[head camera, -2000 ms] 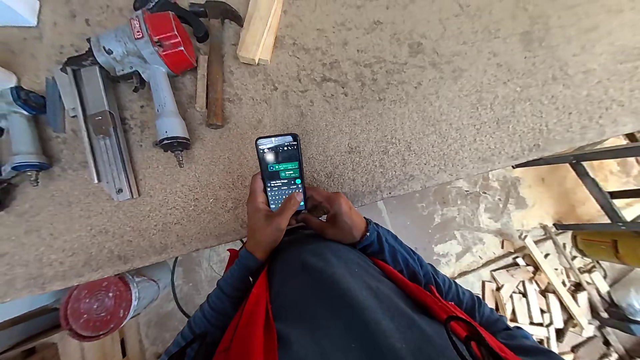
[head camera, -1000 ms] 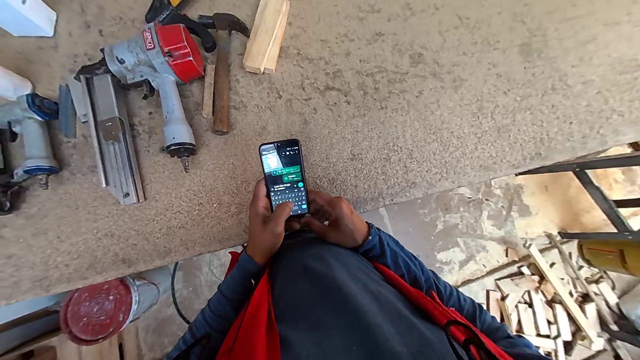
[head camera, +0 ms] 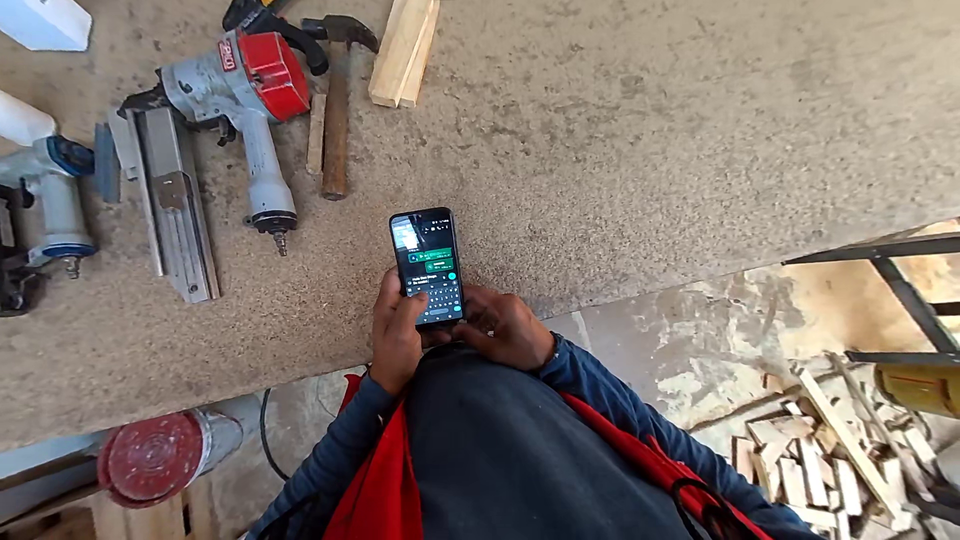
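A smartphone (head camera: 429,266) with a dark chat screen and a lit keyboard stands upright in view over the near edge of the particleboard bench (head camera: 600,165). My left hand (head camera: 398,326) holds its left side, the thumb over the keyboard. Against the phone's lower right corner my right hand (head camera: 510,326) rests with bent fingers; its fingertips are partly hidden. Beyond the phone, to the left, lie a pneumatic nailer with a red cap (head camera: 232,97) and a claw hammer (head camera: 336,120) with a wooden handle.
Wood pieces (head camera: 405,52) lie at the bench's far side. A second pneumatic nailer (head camera: 60,195) is at far left. Below the bench stand a bucket with a red lid (head camera: 154,457) and, at right, a black metal frame (head camera: 911,300) near a pile of wood offcuts (head camera: 817,465).
My left thumb has moved over the phone's keyboard, from its lower part toward the left side. Both hands stay at the phone.
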